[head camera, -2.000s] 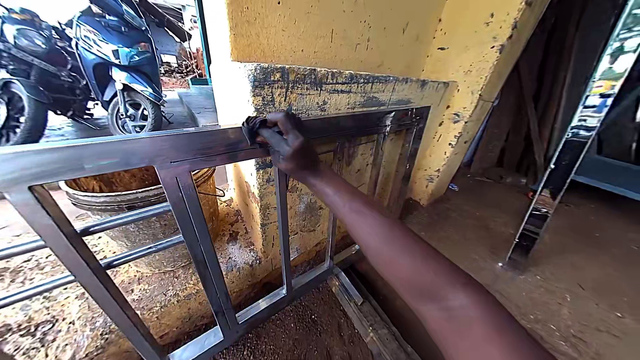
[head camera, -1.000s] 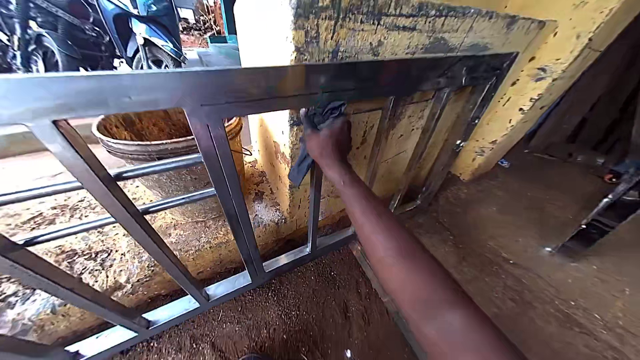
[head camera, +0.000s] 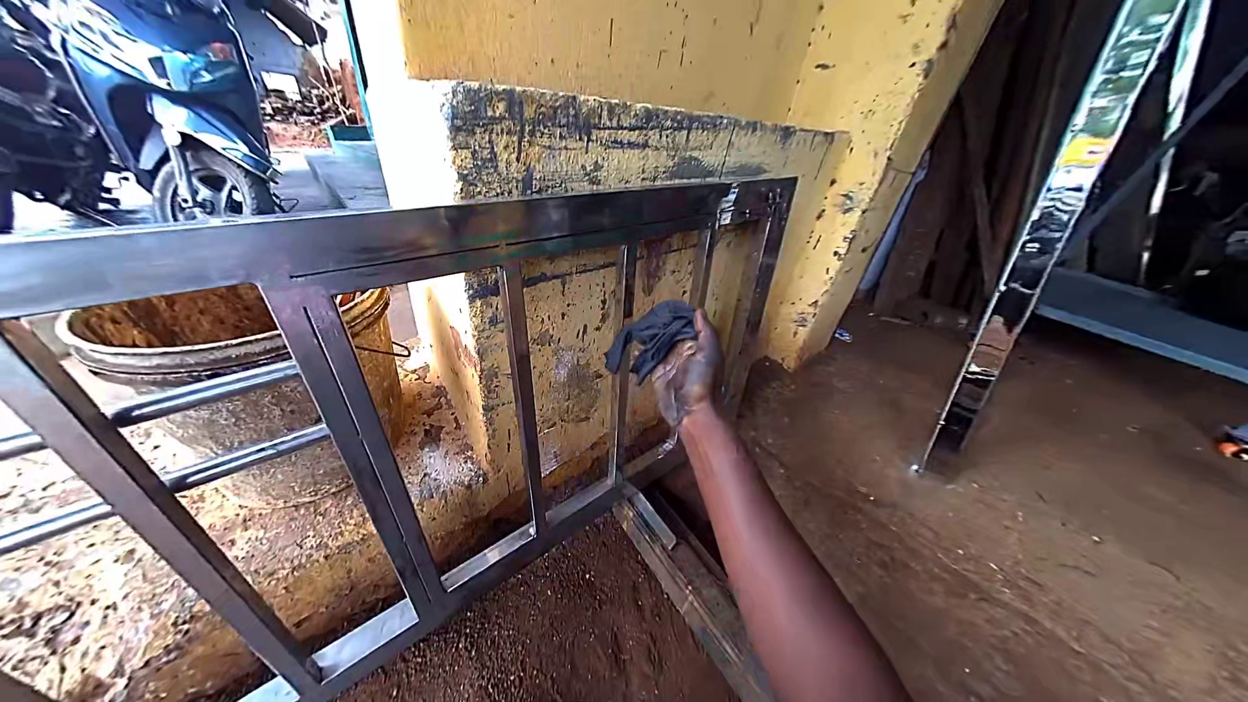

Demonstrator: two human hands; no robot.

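Observation:
A welded metal frame (head camera: 390, 242) with upright bars and a thick top rail stands on edge across the view, near a yellow wall. One hand is visible, reaching in from the lower right; I take it for my right hand (head camera: 690, 375). It holds a dark grey cloth (head camera: 663, 331) bunched in its fingers, at an upright bar (head camera: 621, 390) towards the frame's far end. Whether the cloth presses on the bar is hard to tell. My left hand is out of view.
A large dirty bucket (head camera: 263, 439) stands behind the frame. Beyond it is a parked blue scooter (head camera: 166, 88). Wooden planks (head camera: 687, 595) lie on the soil under the frame. A shiny metal post (head camera: 1014, 283) leans at the right, and the paint-stained wall (head camera: 585, 146) rises behind.
Two seconds ago the hand with the cloth was on the top rail. It moved below the rail, and is now lower down, at an upright bar farther along. The view has shifted too.

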